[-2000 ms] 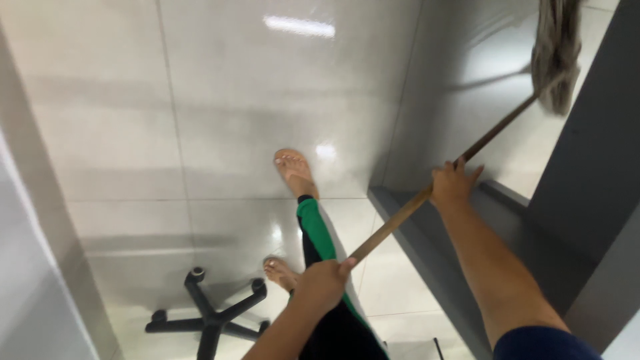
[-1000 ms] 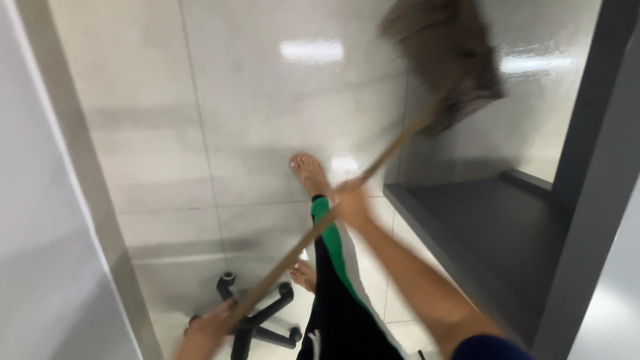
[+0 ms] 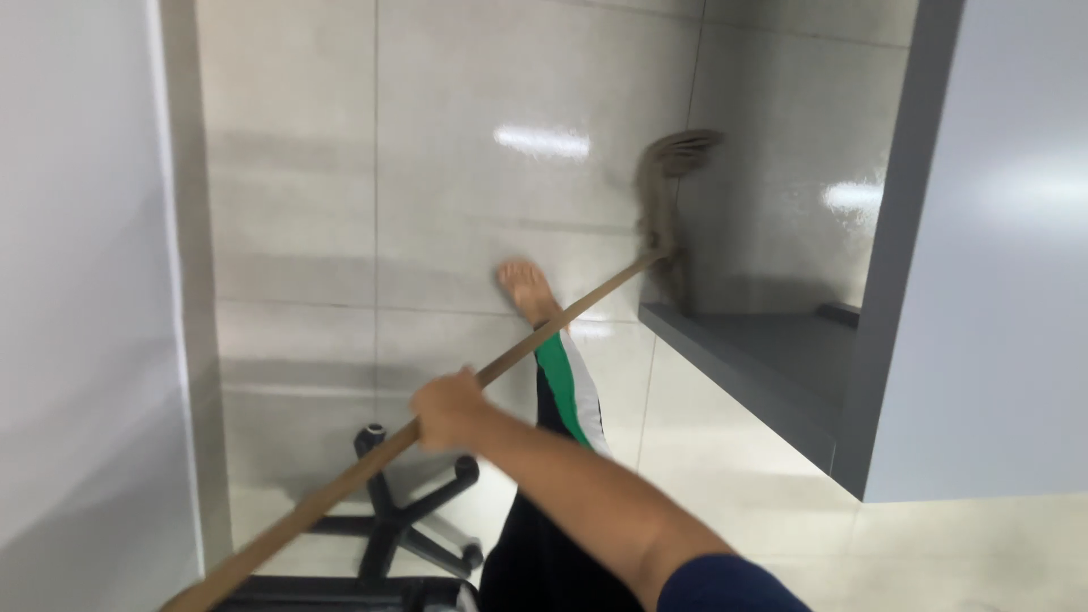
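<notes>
A mop with a long wooden handle [image 3: 518, 350] runs slantwise across the head view, from the lower left up to the right. My right hand [image 3: 449, 410] is closed around the middle of the handle. The grey-brown mop head [image 3: 665, 200] lies on the tiled floor, beside the front corner of a dark grey desk panel, and its strands are slightly blurred. My left hand is out of view; the handle's near end leaves the frame at the lower left. My bare foot [image 3: 529, 289] stands on the floor, partly behind the handle.
A black five-spoke chair base [image 3: 387, 520] on casters stands at the lower left, left of my leg. A light grey desk surface [image 3: 994, 255] with a dark edge is on the right, above a low dark panel [image 3: 748, 374]. A pale grey surface [image 3: 85, 280] borders the left.
The mop head has swung from the upper right down and left, to beside the desk panel's corner. My right hand has moved left and down. My left hand has gone out of view.
</notes>
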